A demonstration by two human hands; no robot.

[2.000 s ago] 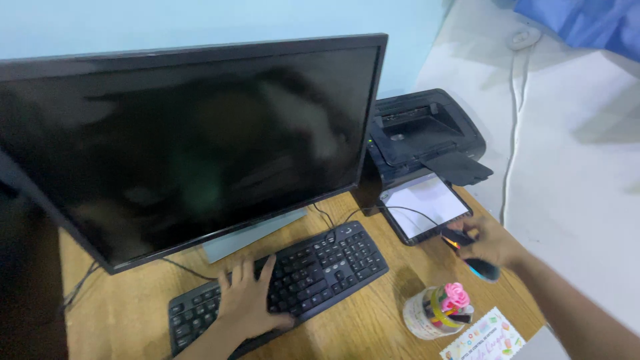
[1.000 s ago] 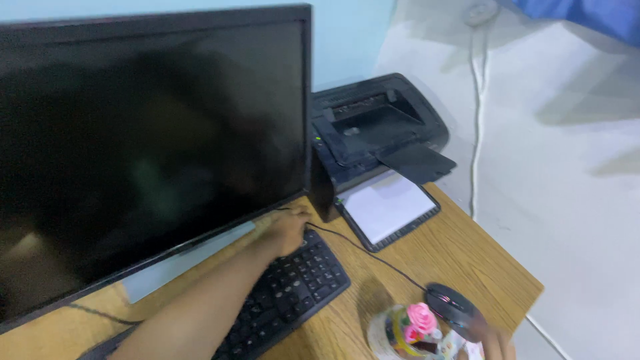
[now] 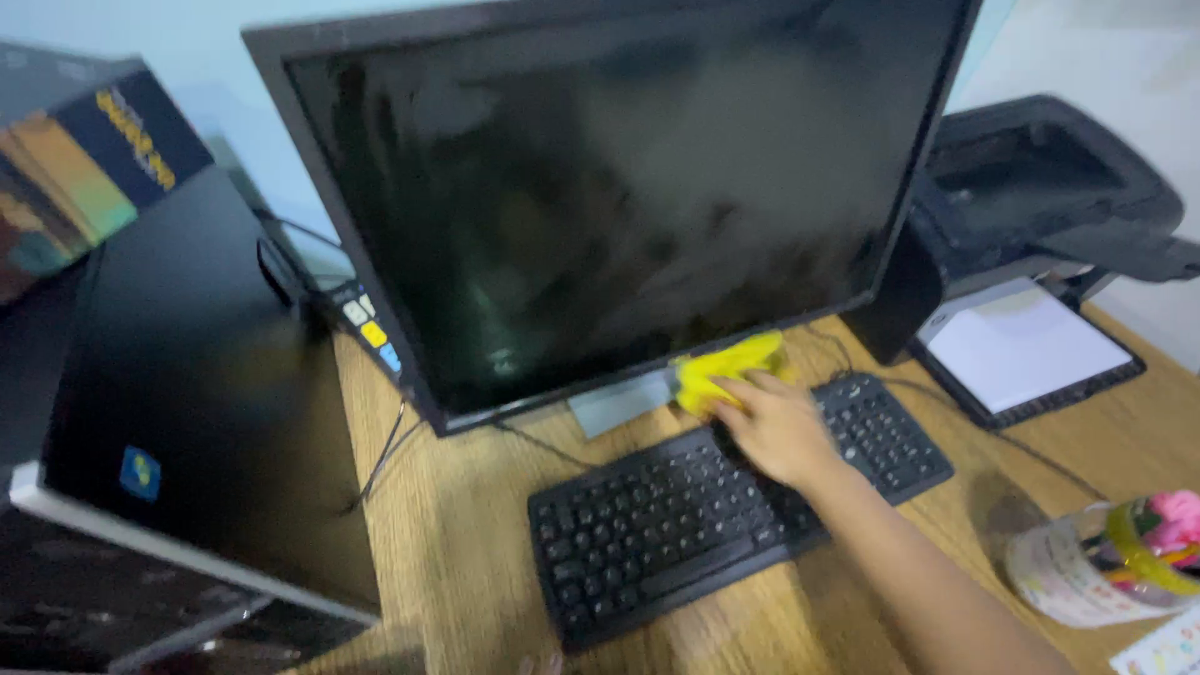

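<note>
My right hand (image 3: pixel 773 427) reaches in from the lower right over the black keyboard (image 3: pixel 675 525). Its fingers hold a crumpled yellow cloth (image 3: pixel 722 373) against the monitor stand's grey base (image 3: pixel 621 403), just below the lower edge of the black monitor (image 3: pixel 619 197). The hand is slightly blurred, and its palm hides some keys. Of my left hand (image 3: pixel 542 666) only blurred fingertips show at the bottom edge, near the keyboard's lower left corner; the rest is out of view.
A black computer case (image 3: pixel 187 394) stands left, with a printed box (image 3: pixel 103 169) on it. At the right are a black printer (image 3: pixel 1041 187), a dark tray or device with white paper (image 3: pixel 1031 347), and a decorated jar (image 3: pixel 1078 572) with a pink flower. Cables run across the wooden desk (image 3: pixel 459 525).
My right hand has moved from beside the mouse at the right to the monitor base, now with a yellow cloth. My left hand has drawn back from the keyboard's far side. The view has swung left.
</note>
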